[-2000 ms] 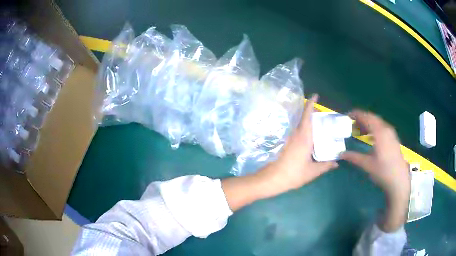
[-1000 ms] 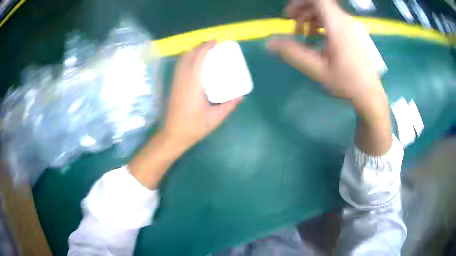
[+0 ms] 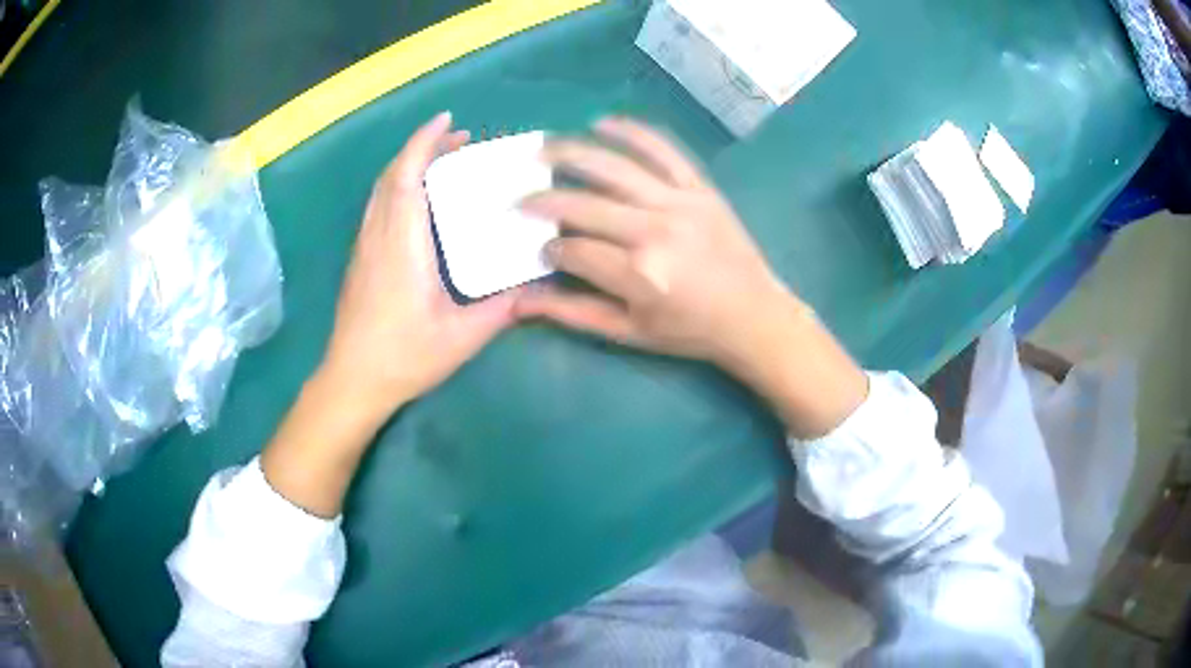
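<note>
A white rounded-square unit is held above the green bench top, its smooth face up. My left hand is closed around its left and lower edges. My right hand is over its right side, slightly blurred, with the fingertips on or just above it; whether they press on it or hold a small piece cannot be told. Clear plastic bags lie in a row at the left.
A white box stands at the top. A stack of white cards lies at the right, with a loose card beside it. A carton edge shows at lower left. Milky plastic hangs below the bench's right edge.
The view has swung right, bringing the card stack and white box into view. My right hand has come from the upper right onto the unit. My left hand still holds the unit.
</note>
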